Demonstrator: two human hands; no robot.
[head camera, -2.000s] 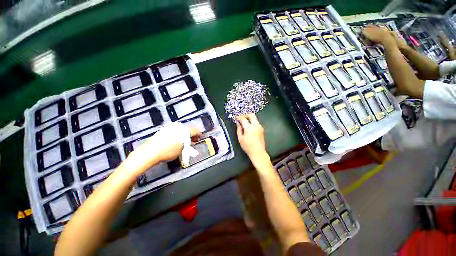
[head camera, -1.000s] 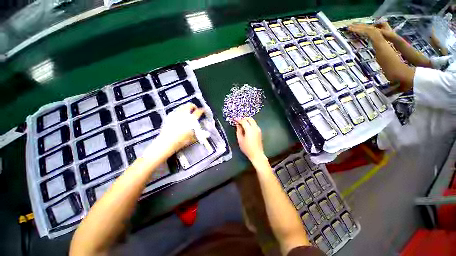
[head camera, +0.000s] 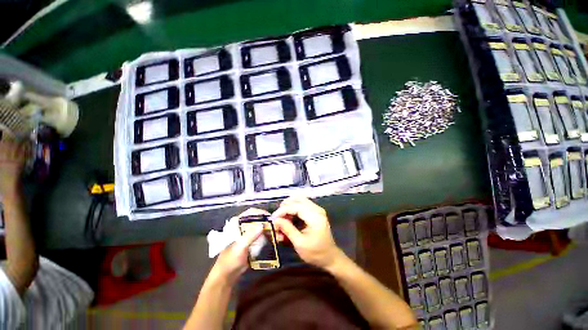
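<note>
My left hand, with white covering at its fingers, holds a phone front housing upright near my body, below the bench edge. Its lower end is gold-yellow. My right hand is bare, its fingertips at the housing's top edge; whether they pinch a small component is too small to tell. A white blister tray with rows of dark-framed housings lies beyond my hands, with one pocket bare at its right side. A loose pile of small silver components lies on the green bench right of the tray.
Stacked trays of yellow-ended housings stand at right. A lower grey tray is below the bench. A yellow-and-black cable, a cream fan and another person's arm are at left. A red stool is below.
My left hand has lifted a housing from the tray and drawn it to my body. My right hand has moved from the pile to the housing. The view has swung left.
</note>
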